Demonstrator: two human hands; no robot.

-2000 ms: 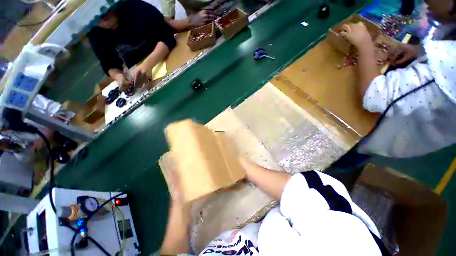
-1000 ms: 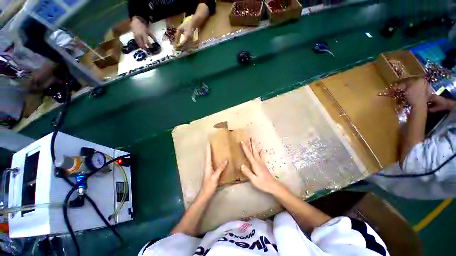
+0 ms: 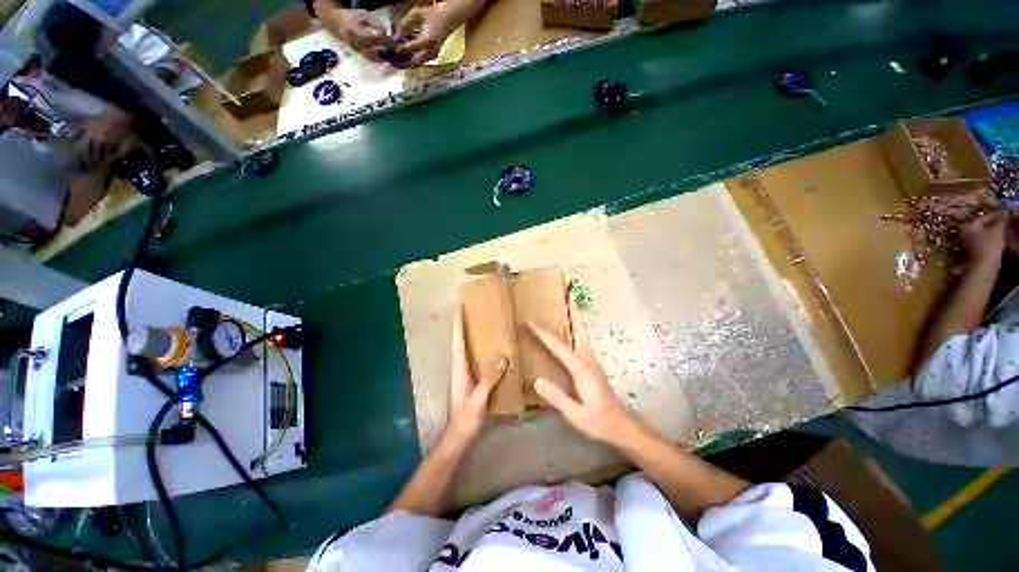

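A plain brown cardboard carton (image 3: 516, 307) sits on the tan cardboard mat (image 3: 430, 335) in front of me, with flaps meeting along a middle seam. My left hand (image 3: 475, 385) holds its left side, thumb on top. My right hand (image 3: 579, 385) lies on its right side, fingers spread over the top and edge. A few small green pieces, seemingly batteries (image 3: 580, 296), show beside the carton's upper right edge. What is inside or under the carton is hidden.
The green conveyor belt (image 3: 369, 190) carries dark round housings (image 3: 515, 179). A white machine (image 3: 101, 447) with a gauge stands at left. A plastic-covered area (image 3: 726, 335) adjoins the mat. A neighbour's hand (image 3: 983, 235) is at small reddish parts at right; another person's hands (image 3: 416, 34) work across the belt.
Green pieces now show at the carton's right edge. Housings on the belt have shifted right. Earlier the carton was held up and tilted; it is now down on the mat between both hands.
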